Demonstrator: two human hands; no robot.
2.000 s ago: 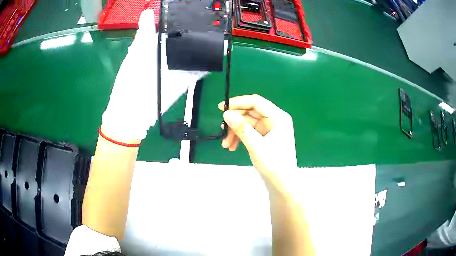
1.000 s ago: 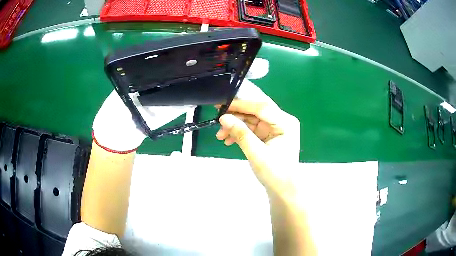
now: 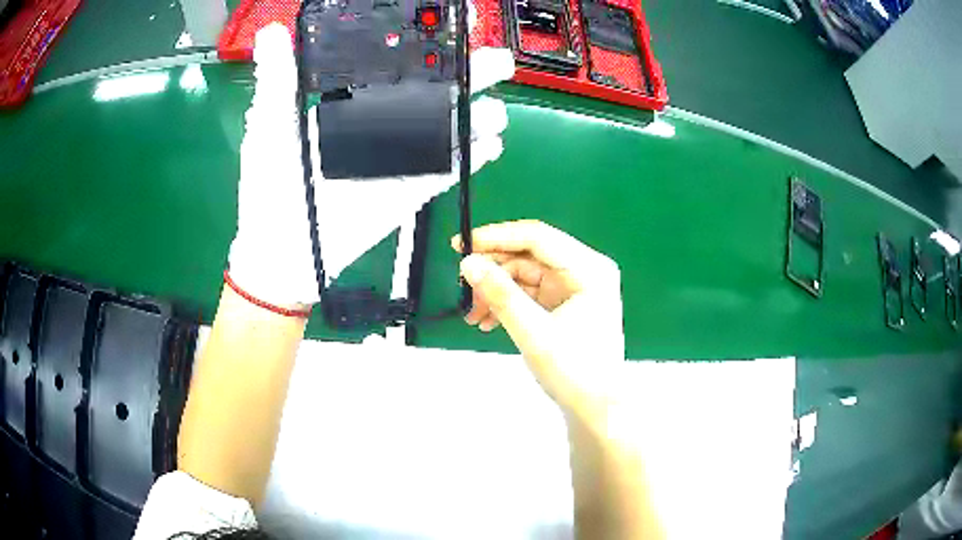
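A black phone frame [image 3: 386,132] is held upright above the green belt, its solid camera end with red dots at the top and its open part below. My left hand [image 3: 276,179], in a white glove, is behind and along the frame's left side, with gloved fingers showing past its right edge. My bare right hand [image 3: 549,290] pinches the frame's lower right edge between thumb and fingers. The frame's top end is cut off by the picture's edge.
A red tray [image 3: 656,90] with black frames stands across the green belt [image 3: 675,232]. Several frames [image 3: 805,234] lie on the belt at right. A white sheet [image 3: 422,443] is nearest me, a black blister tray [image 3: 127,390] at left. A white strip [image 3: 402,269] crosses the belt.
The frame was tilted with its end edge towards me a second ago and now shows its flat face again. The frames on the belt have shifted left.
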